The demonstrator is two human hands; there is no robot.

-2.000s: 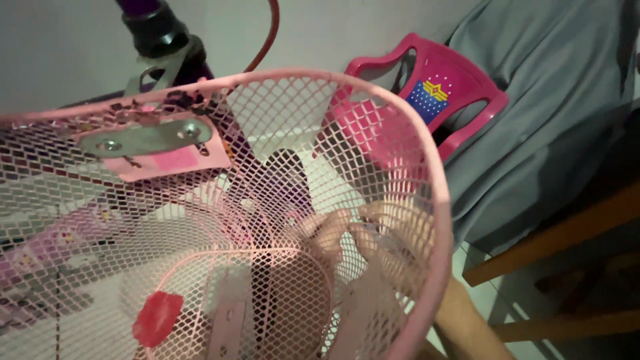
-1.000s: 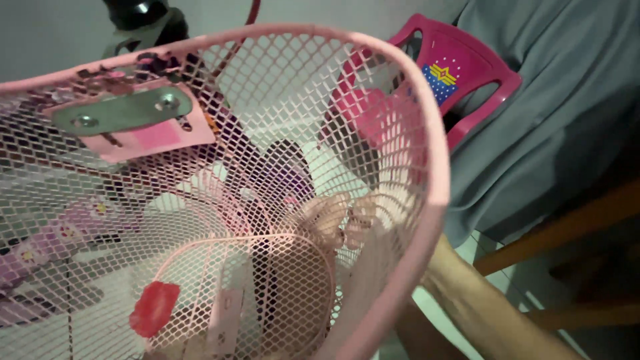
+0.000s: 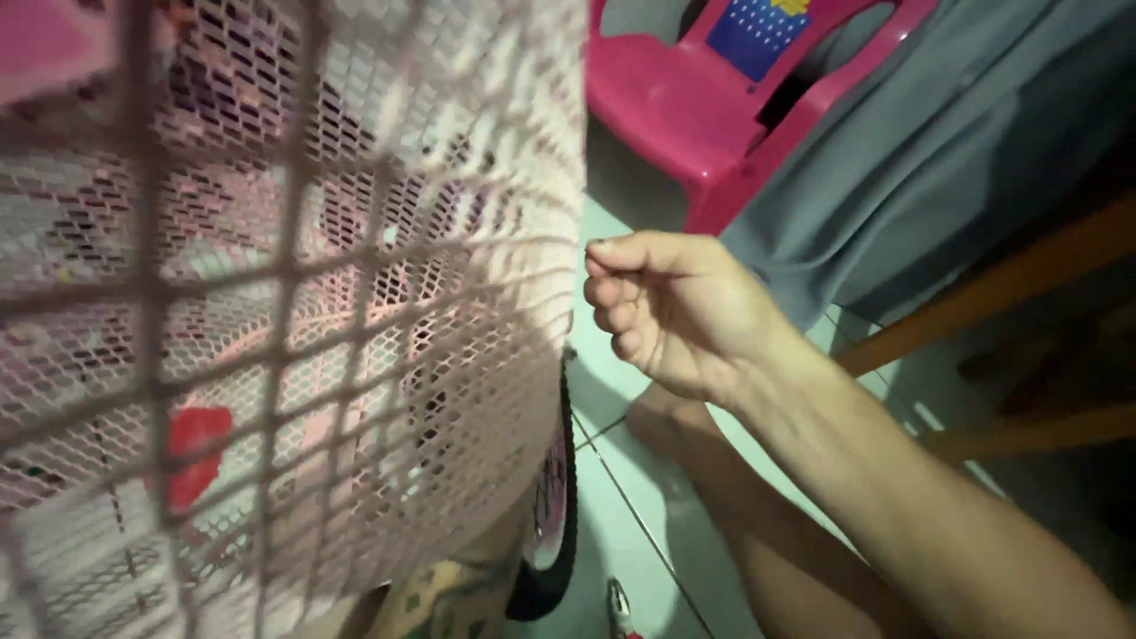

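Note:
A pink wire-mesh bicycle basket (image 3: 461, 355) fills the left side of the view, very close to the camera. Just right of its side is my right hand (image 3: 657, 311), fingers curled and thumb tip against the index finger; whether something small is pinched there cannot be told. A tattooed limb (image 3: 453, 590) shows below the basket, partly hidden by it; my left hand itself cannot be made out. Through the mesh appears a red patch (image 3: 197, 453). Below the basket is part of a bicycle wheel with a black tyre (image 3: 559, 568).
A pink plastic chair (image 3: 674, 98) stands beyond the basket, next to a grey cloth (image 3: 905, 151). Wooden bars (image 3: 1003, 284) cross the right side. On the tiled floor (image 3: 621, 497) lies a metal tool (image 3: 619, 599) with some red on it. A bare leg (image 3: 754, 524) is below my right arm.
My right hand, seen through the mesh before, is now outside the basket's outline on its right. The basket looks much closer, and its rim has left the view.

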